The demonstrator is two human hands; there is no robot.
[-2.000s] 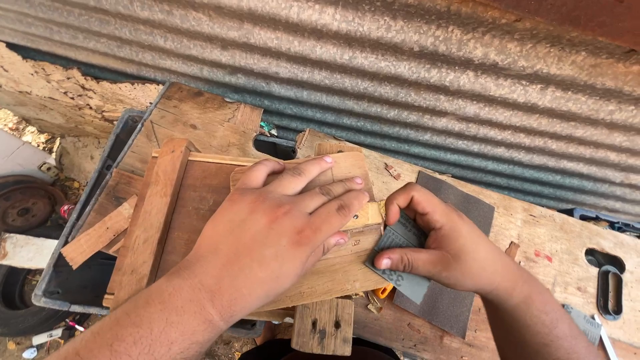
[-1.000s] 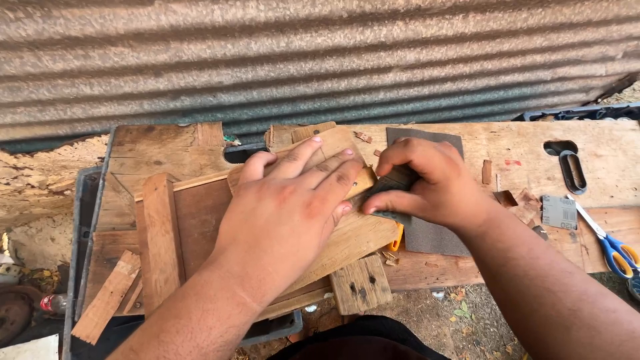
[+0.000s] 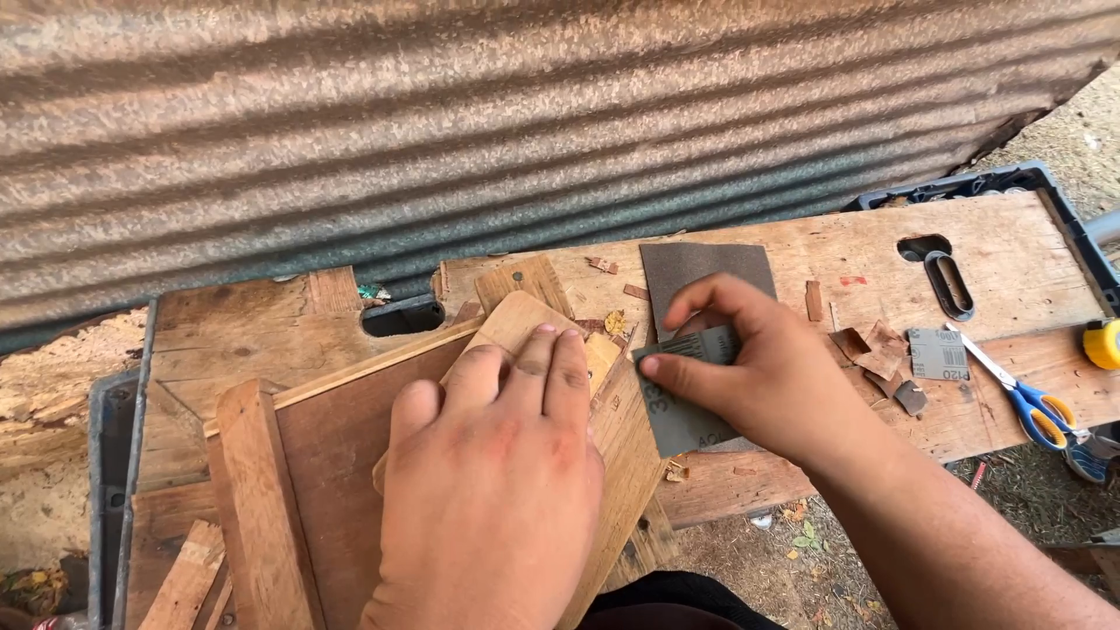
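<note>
My left hand lies palm down on a light wooden piece with rounded corners, pressing it on a wooden board. Between thumb and fingers, my right hand pinches a folded grey piece of sandpaper, its printed backing showing, just right of the board. A dark sheet of sandpaper lies flat behind my right hand. Beneath the board is a wooden frame with a brown panel.
Scissors with blue and orange handles, a small sandpaper square and torn scraps lie on the plank bench at right. A corrugated metal sheet stands behind. A yellow object is at the right edge.
My right hand, with the sandpaper, has moved right, away from the wooden piece it was against. My left hand stays on the wood. The view has shifted.
</note>
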